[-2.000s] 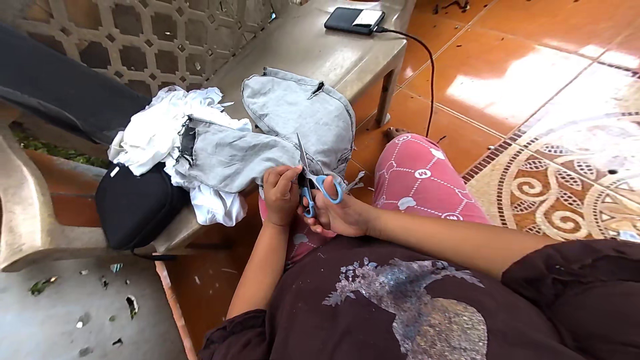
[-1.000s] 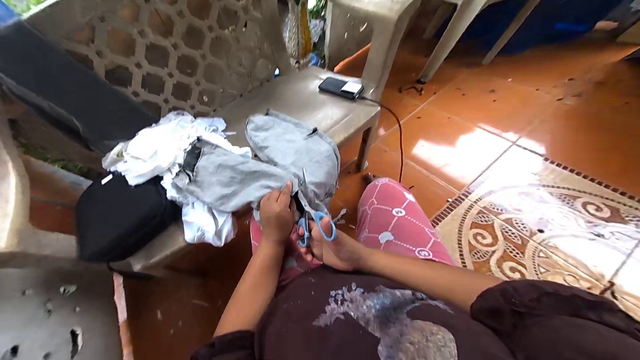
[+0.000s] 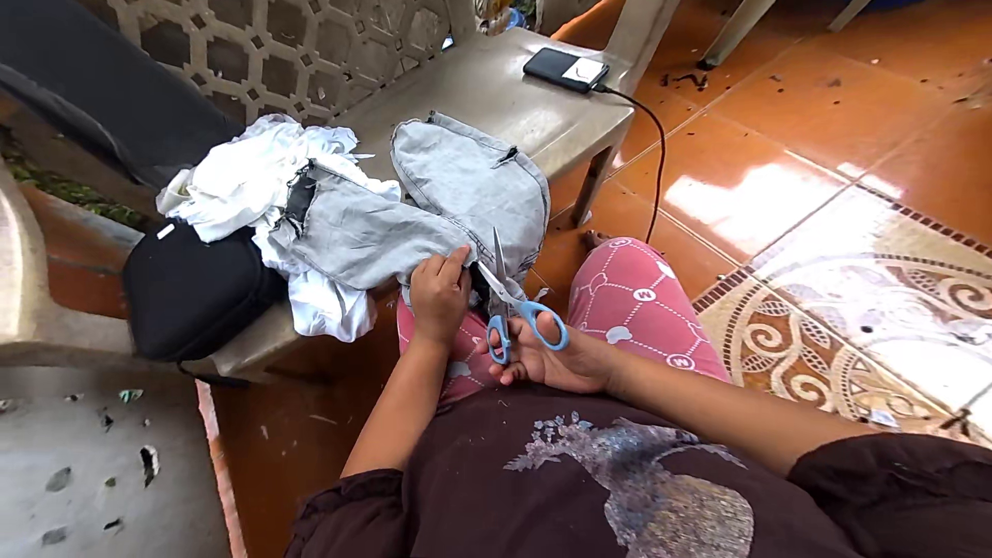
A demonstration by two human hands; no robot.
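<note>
My right hand (image 3: 554,356) has its fingers in the light blue handles of a pair of scissors (image 3: 508,298). The scissor blades stand apart, pointing away from me at the edge of a grey cloth garment (image 3: 372,232). My left hand (image 3: 440,294) grips that garment just left of the blades; its fingertips are partly hidden in the folds. The grey cloth has a dark, frayed patch at its left end and spreads over the chair edge and toward my lap. Beneath and beside it lies a heap of white cloth (image 3: 240,182).
A plastic chair (image 3: 465,85) with a lattice back holds the cloths, a black zipped case (image 3: 194,287) at left and a black power bank (image 3: 564,70) at the far right. Its cable (image 3: 663,155) hangs toward the tiled floor (image 3: 728,178).
The scissor blades have opened wider than in the view one second ago. My left hand stays on the grey cloth. The camera view has shifted.
</note>
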